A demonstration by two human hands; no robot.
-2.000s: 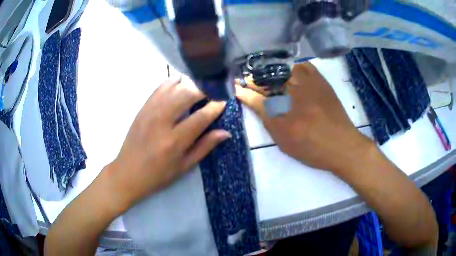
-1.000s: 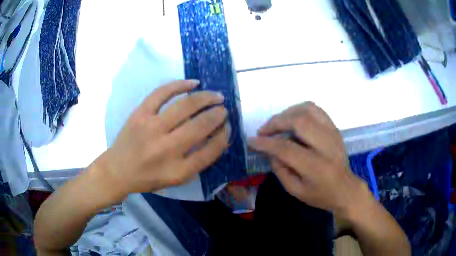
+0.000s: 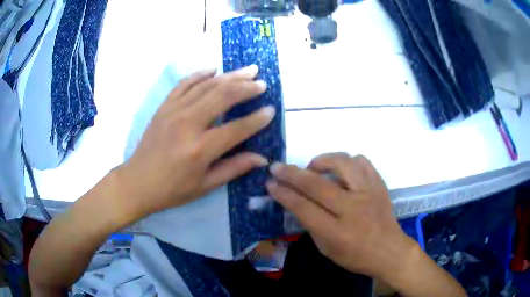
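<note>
A dark blue denim strip [image 3: 253, 52] lies along the straight edge of a pale pocket-bag piece [image 3: 194, 223], in front of the sewing machine. Its near end reaches over the table's front edge. A small yellow-green mark shows near its far end. My left hand [image 3: 200, 127] lies flat on the strip and pale cloth, palm down, fingers apart. My right hand [image 3: 337, 203] pinches the strip's right edge between thumb and fingertips, close to my left thumb. Whether a small tool is also in my right hand cannot be told.
The machine's metal parts [image 3: 322, 26] show at the top. Loose denim strips [image 3: 447, 75] lie right, beside pink and dark pens [image 3: 504, 133]. Stacked pale pieces with denim edges [image 3: 75, 75] lie left. A measuring tape [image 3: 441, 200] runs along the table edge. A blue-rimmed crate [image 3: 421, 232] stands below.
The strip came out from under the machine head toward me. Since one second ago, my right fingers have moved left onto its edge, and my left hand has slid slightly up the strip.
</note>
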